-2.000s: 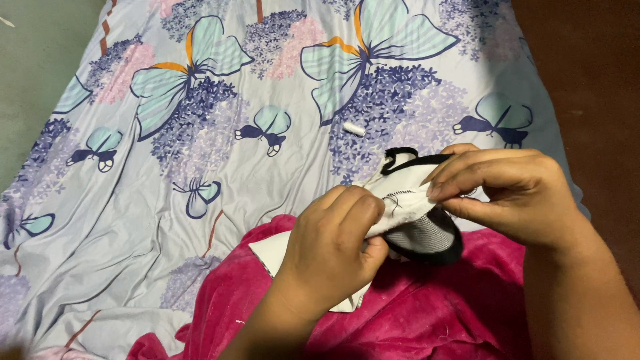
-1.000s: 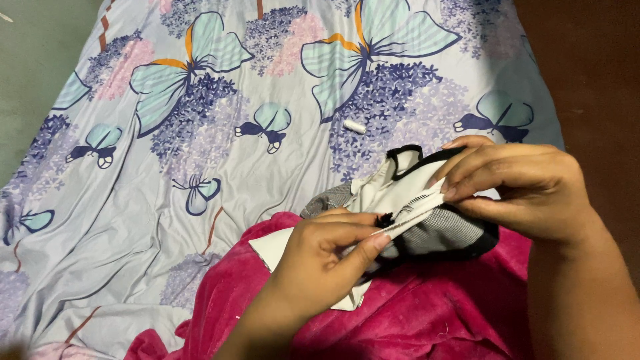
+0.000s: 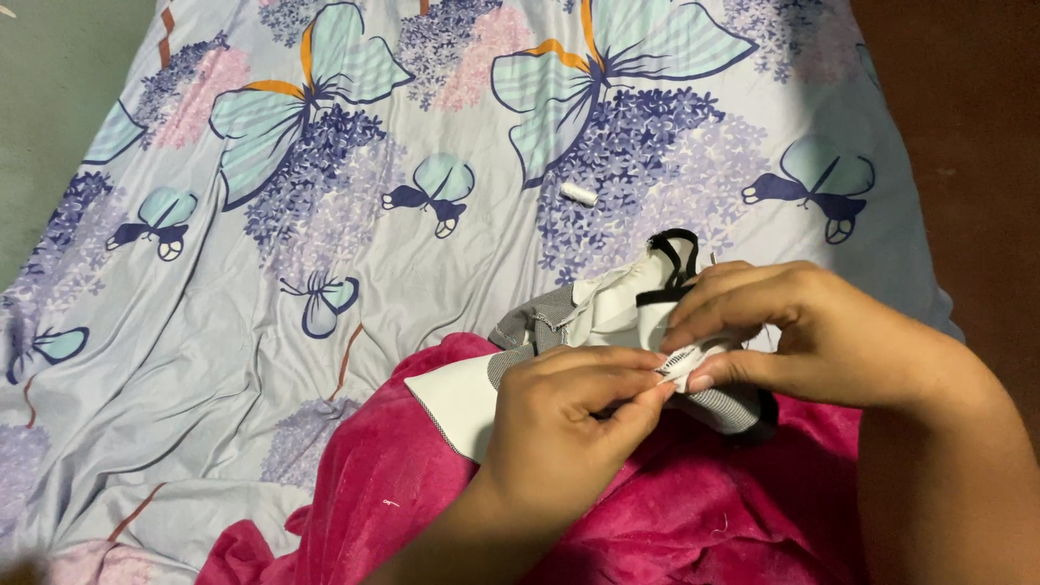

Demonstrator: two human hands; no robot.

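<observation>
A white and grey fabric garment (image 3: 601, 313) with black edging lies bunched at the right of centre, part of it over pink cloth. My left hand (image 3: 573, 414) pinches a stitched fold of it between thumb and fingers. On the same fold, my right hand (image 3: 756, 333) grips from the right, thumb below and fingers above, close to the left fingertips. Dark stitching shows on the white seam between the hands. A thin pointed item, perhaps a needle, sticks up by the right fingers; its kind is not certain. White thread spool (image 3: 578, 193) lies beyond the garment.
A butterfly-and-flower printed bedsheet (image 3: 382, 244) spreads wrinkled under everything. The magenta plush cloth (image 3: 390, 487) covers the near area, with short loose threads on it. Past the sheet's right edge is a brown floor (image 3: 975, 162); a greenish surface (image 3: 65, 65) shows at the far left.
The garment has been turned and spread in my hands, so more of its white and grey panels show at the left. Both hands have stayed on it, and the fingertips are closer together.
</observation>
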